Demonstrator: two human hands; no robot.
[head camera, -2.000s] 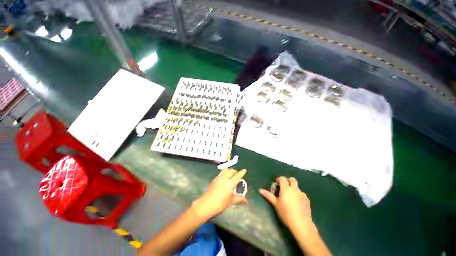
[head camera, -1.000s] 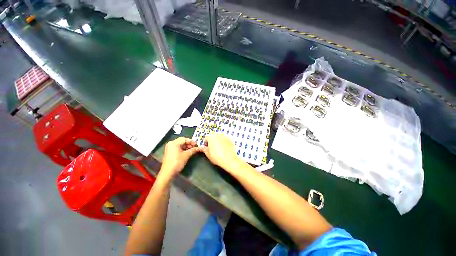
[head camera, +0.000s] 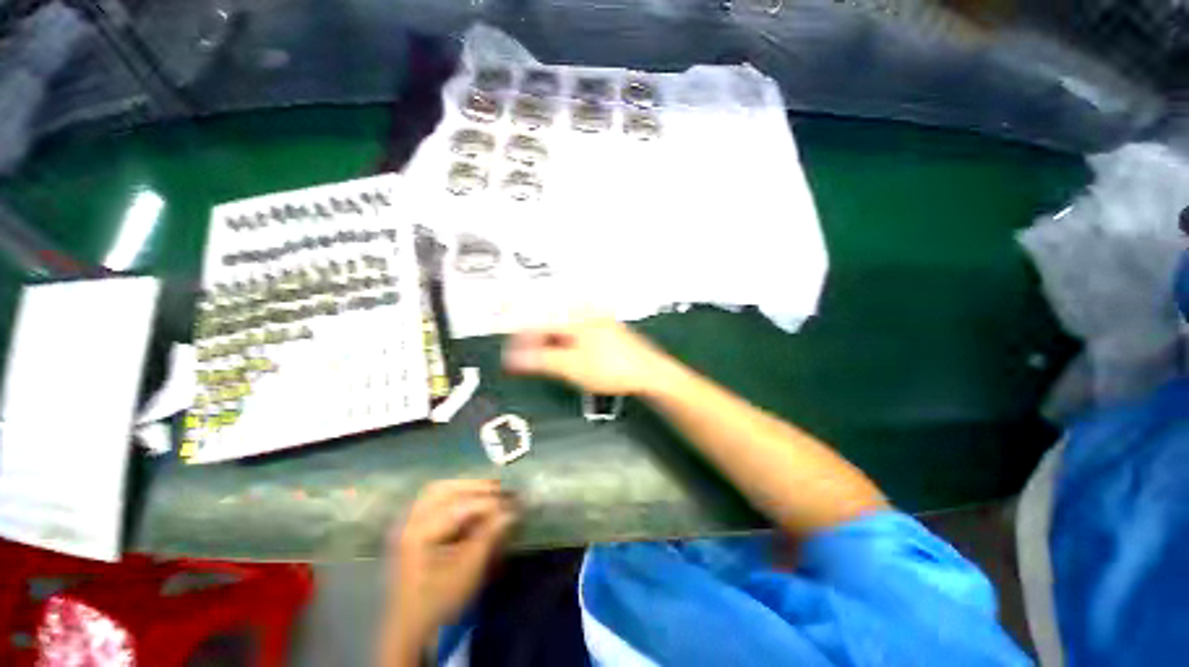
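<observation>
A silver watch case frame (head camera: 506, 439) lies on the green mat between my hands. A second frame (head camera: 602, 407) lies just under my right forearm, partly hidden. My left hand (head camera: 446, 541) is at the bench's front edge, fingers curled and blurred; whether it holds a small part cannot be told. My right hand (head camera: 580, 356) is above the mat near the tray liner's lower edge, blurred; its fingertips are together and their content cannot be told. The parts board (head camera: 342, 397) stands to the left, with rows of tiny dark and yellow parts.
A white liner sheet (head camera: 678, 222) with several frames in its pockets lies beyond my hands. White paper scraps (head camera: 455, 395) lie beside the board. A blank white board (head camera: 78, 391) is far left, above a red stool (head camera: 196, 612). Crumpled white sheets (head camera: 1115, 248) and a person's blue sleeve (head camera: 1128, 521) are at the right.
The view has swung right. Both hands have left the parts board; my right hand has moved to the mat near the liner, my left to the bench edge.
</observation>
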